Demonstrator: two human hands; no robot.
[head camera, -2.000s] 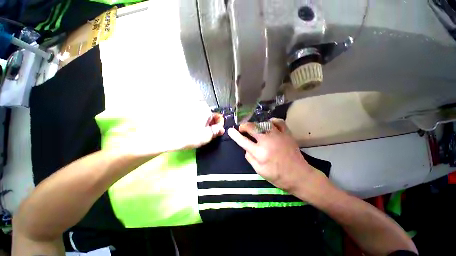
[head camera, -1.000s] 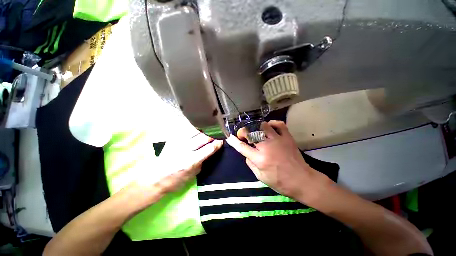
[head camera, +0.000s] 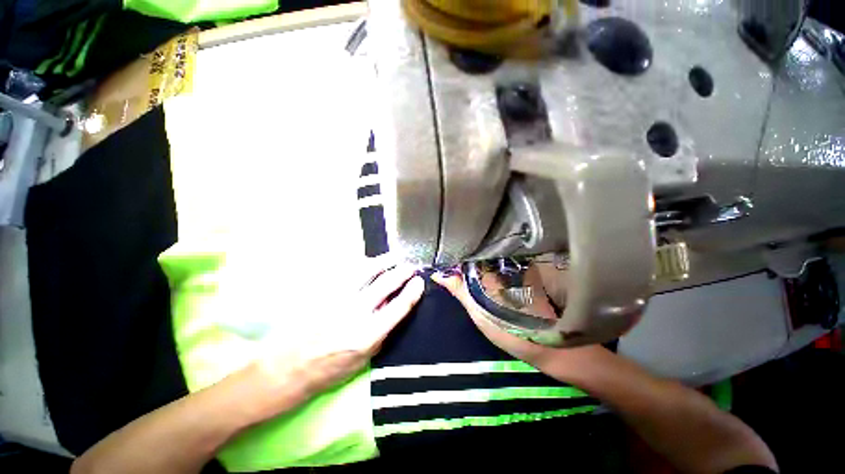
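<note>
The black and neon garment panel (head camera: 278, 421) lies under the off-white sewing machine head (head camera: 482, 167), its neon part glaring white under the lamp. Three parallel stripes (head camera: 482, 393) run across its black part. My left hand (head camera: 366, 324) lies on the panel, fingertips at the sewing spot left of the needle area. My right hand (head camera: 496, 319) is at the needle area, partly hidden behind the machine's curved front guard (head camera: 607, 250); its thumb or a finger shows touching the black fabric near my left fingertips. The needle and presser foot cannot be made out clearly.
A yellow coil (head camera: 482, 23) sits atop the machine head. A ridged knob (head camera: 673, 262) is at the right. Brown cardboard with yellow printed tape (head camera: 169, 69) lies at the upper left, with more striped fabric (head camera: 69, 42) behind.
The view has shifted, so the machine head's top and front guard now cover much of my right hand. Both hands stay near the needle area; my left hand has gone from pinching to lying flatter.
</note>
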